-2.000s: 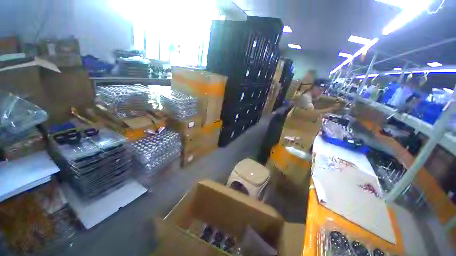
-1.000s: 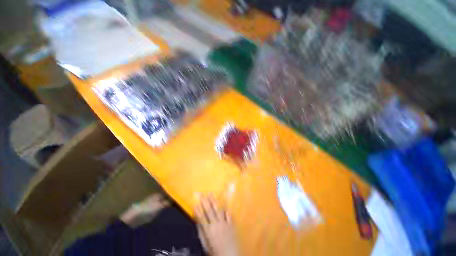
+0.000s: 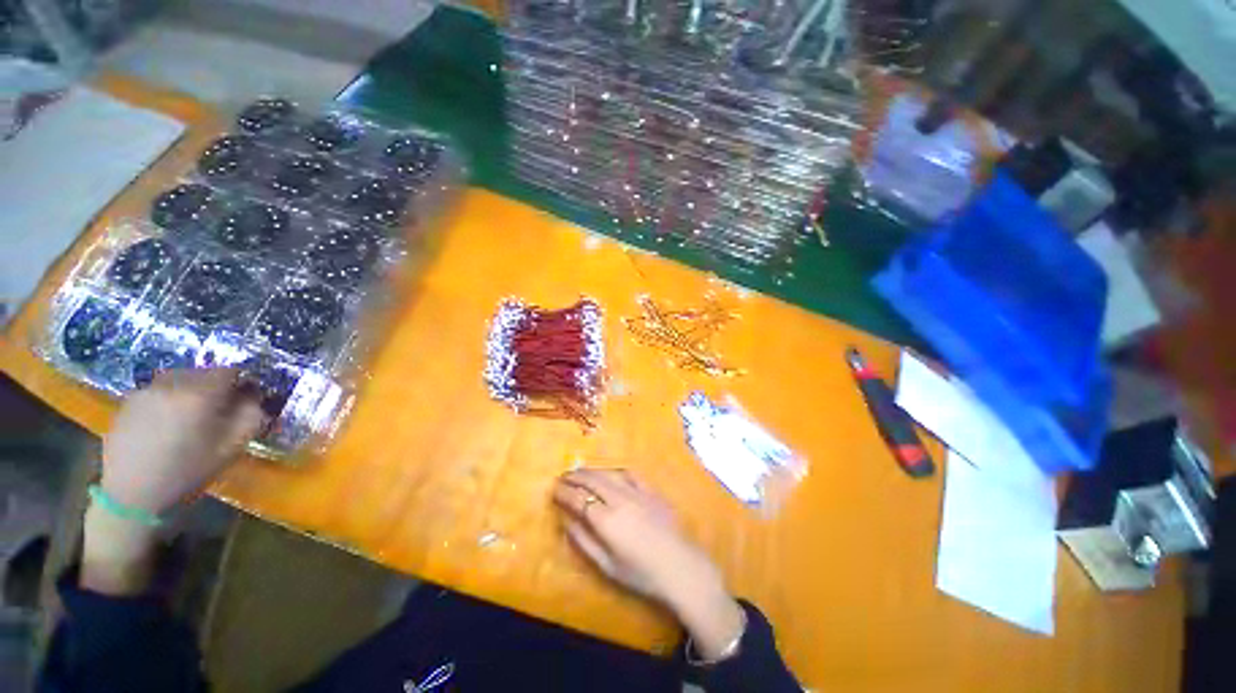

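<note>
The clear blister tray (image 3: pixel 363 291) lies at the left of the bench and holds black rings with pale dots in rows. My left hand (image 3: pixel 183 440) is over the tray's near edge, fingers down at a ring (image 3: pixel 278 390); its fingertips are blurred, so I cannot tell if it grips. My right hand (image 3: pixel 617 525) rests on the bench, fingers spread a little, holding nothing visible. The dark red lead bundle (image 3: pixel 553 355) with white ends lies above it. Yellow-brown leads (image 3: pixel 682 329) lie to the right of the bundle. A small clear bag (image 3: pixel 739 450) lies to the right of my right hand.
A red-and-black knife (image 3: pixel 889 413) lies right of the bag, beside white paper (image 3: pixel 996 528). A blue bin (image 3: pixel 1003 311) and a small metallic block (image 3: pixel 1163 519) are at the right. A grey wire mass (image 3: pixel 651 136) covers the green mat (image 3: pixel 461 95) at the back.
The view has swung from the room down to the bench. My left hand has come over the tray. My right hand is still on the bench.
</note>
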